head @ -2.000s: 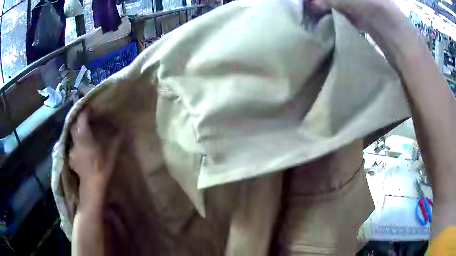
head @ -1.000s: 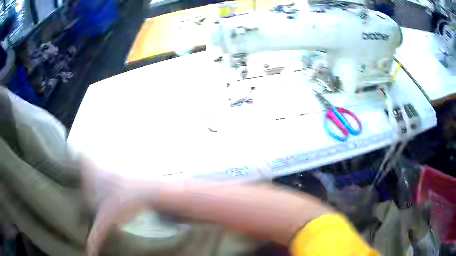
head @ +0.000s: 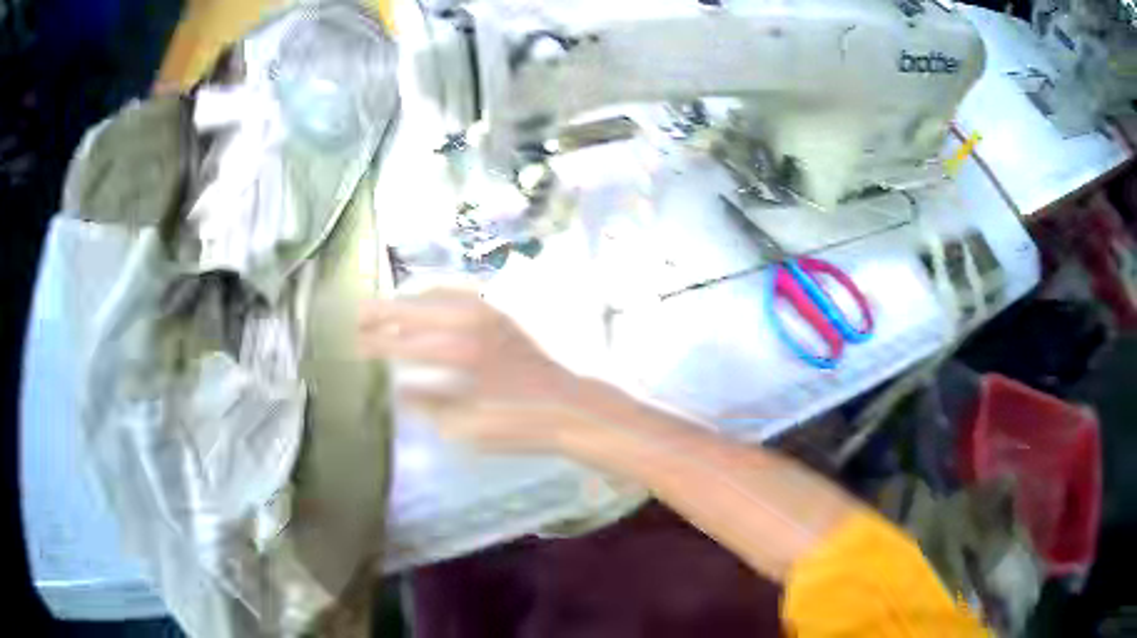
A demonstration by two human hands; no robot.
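A khaki garment (head: 343,461) with pale lining (head: 237,430) lies bunched on the left part of the white machine table, partly over its front edge. My right hand (head: 436,361) reaches from the lower right and is at the garment's right edge, left of the needle area. It is blurred, and its fingertips seem to touch the cloth; a firm grip cannot be made out. My left hand is not visible. The off-white sewing machine head (head: 748,56) marked "brother" stands behind. The lamp (head: 322,106) is over the garment's upper part.
Scissors with pink-and-blue handles (head: 817,312) lie on the table right of the needle area. Pale strips (head: 954,312) hang over the table's right front edge. A red basket (head: 1037,467) is at the lower right, with cloth beside it. Another white table (head: 1060,137) adjoins at the right.
The garment, held up before the camera two seconds ago, now lies on the table's left part. My right hand has moved up from the front edge to the cloth. The view has shifted.
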